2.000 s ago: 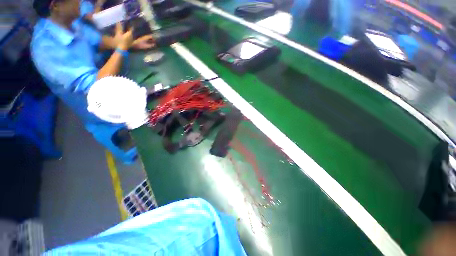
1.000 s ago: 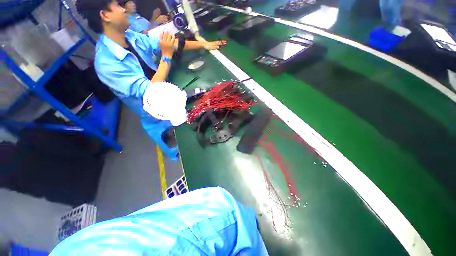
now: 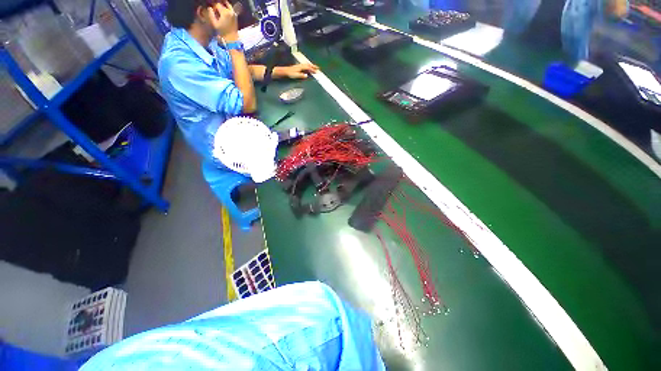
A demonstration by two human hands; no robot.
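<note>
Neither of my hands is in view; only my blue sleeve shows at the bottom. In front of me on the green bench point(image 3: 312, 246) lies a loose bundle of red wire leads point(image 3: 330, 147) with tiny pale ends. Dark wired parts point(image 3: 327, 201) lie tangled under the bundle. A black bar point(image 3: 376, 201) lies just right of them. More thin red wires point(image 3: 411, 250) spread from the bar toward the front, some reaching the white rail.
A white fan point(image 3: 245, 147) stands at the bench's left edge. A person in a blue smock point(image 3: 199, 76) sits beyond it, one hand on the bench. A white rail point(image 3: 464, 217) borders the green conveyor, which carries an open black unit point(image 3: 433, 85). A blue bin point(image 3: 567, 78) is at upper right.
The view has swung left, so the bench things sit further right in the picture. The other person's raised hand has moved up to the head. The open unit has shifted slightly along the conveyor.
</note>
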